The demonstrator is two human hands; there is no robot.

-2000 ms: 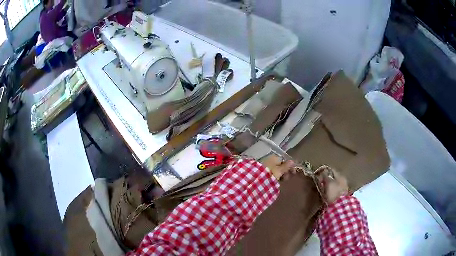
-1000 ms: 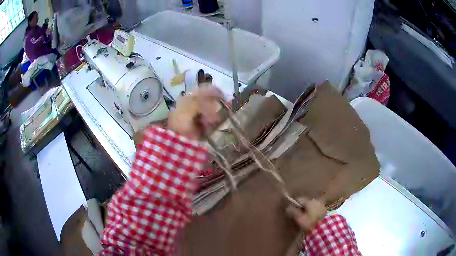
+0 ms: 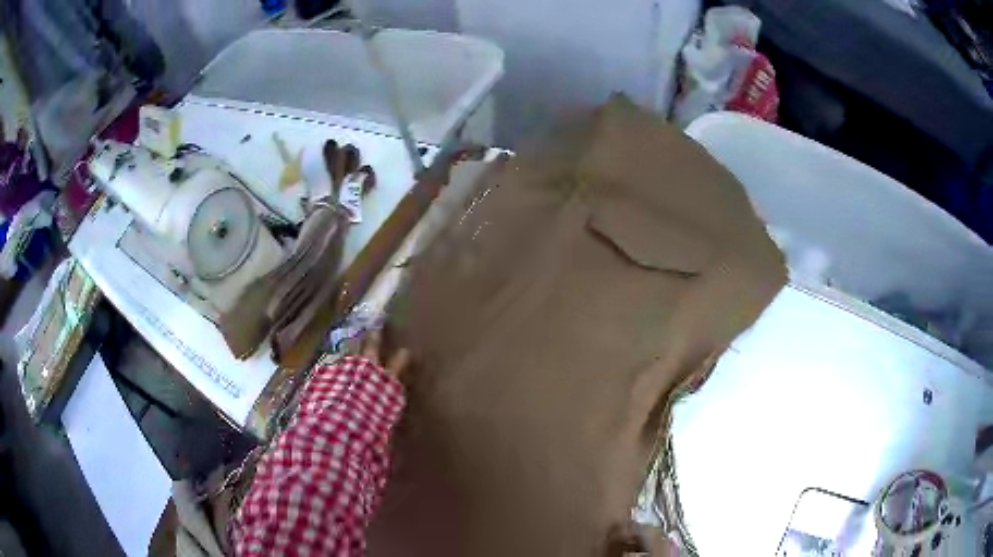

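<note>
A large brown garment panel (image 3: 544,359) lies spread in front of me, partly blurred, with a pocket flap (image 3: 642,252) on its upper part. My left hand (image 3: 383,357) is at the panel's left edge, its fingers touching the cloth; its grip is unclear. My right hand (image 3: 640,540) is dark, blurred and cut off by the bottom edge, at the panel's lower right. Pale ties or layered edges (image 3: 662,490) show just above it. The smaller cut pieces are mostly covered by the panel.
The white sewing machine (image 3: 201,223) stands at the left, with a tied brown bundle (image 3: 316,256) beside it. White plastic tubs are behind (image 3: 457,65) and at the right (image 3: 849,207). A round item (image 3: 912,506) lies on the white table (image 3: 806,403). A plastic bag (image 3: 724,65) is at the back.
The long pale tie stretched between my hands is gone from view. The panel now spreads over the layered pieces. My left hand has lowered; my right hand has moved to the bottom edge. The view has shifted.
</note>
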